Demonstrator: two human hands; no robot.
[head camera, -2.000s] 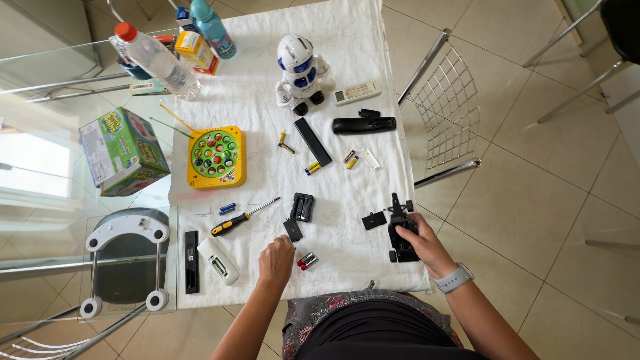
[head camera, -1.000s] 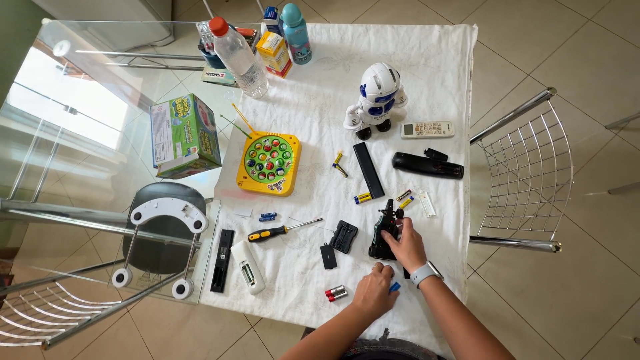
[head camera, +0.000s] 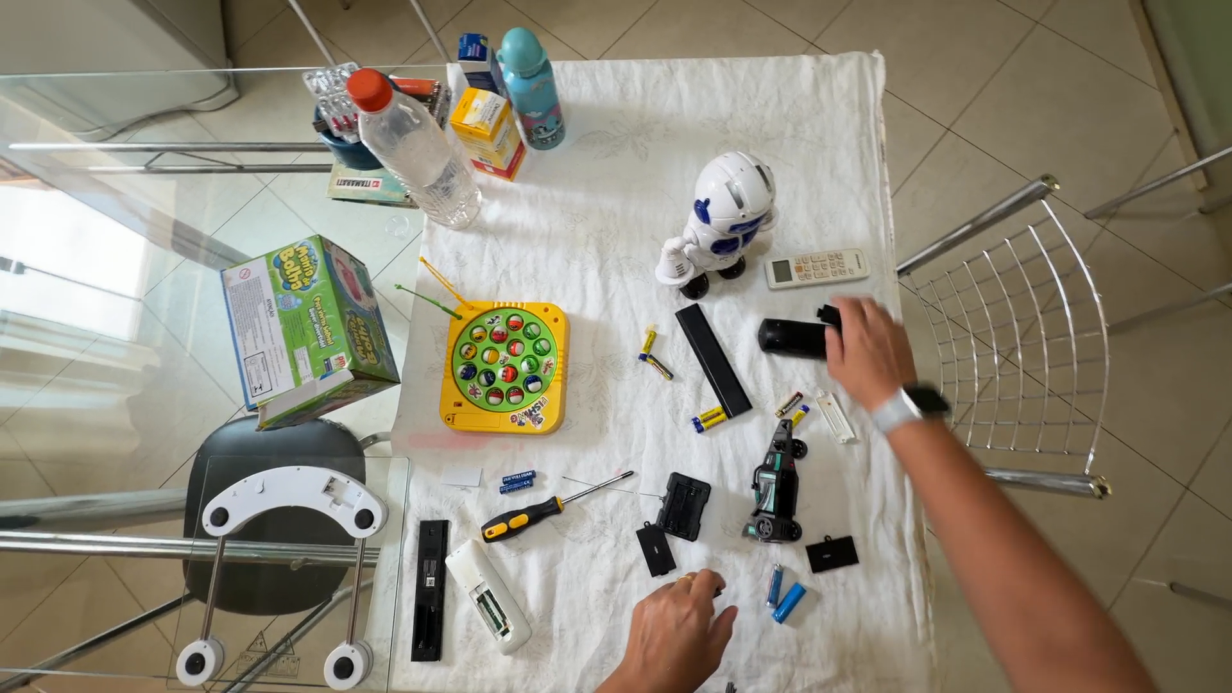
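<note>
My right hand (head camera: 869, 351) is over the right end of a black plastic device (head camera: 792, 338), fingers on or beside a small black piece (head camera: 829, 314); its exact hold is unclear. My left hand (head camera: 677, 621) is half curled near the front edge, with a bit of something dark by its fingers. Above it lie a black battery holder (head camera: 685, 504) and a black cover (head camera: 656, 549). The toy car (head camera: 777, 481) stands between my hands, with another black cover (head camera: 832, 553) and blue batteries (head camera: 788, 603) nearby. A white battery cover (head camera: 836, 418) lies below my right hand.
Around are a screwdriver (head camera: 525, 519), an opened white remote (head camera: 489, 597), a black remote (head camera: 713, 361), a toy robot (head camera: 722, 221), an air-conditioner remote (head camera: 817, 269), a fishing game (head camera: 504, 368), a plastic bottle (head camera: 420, 149) and a boxed toy (head camera: 310, 329). A wire-backed chair (head camera: 1020, 337) stands right.
My right hand has let go of the toy car and moved up to the black device. The car now stands on the cloth. Blue batteries near my left hand are now uncovered. The view has shifted.
</note>
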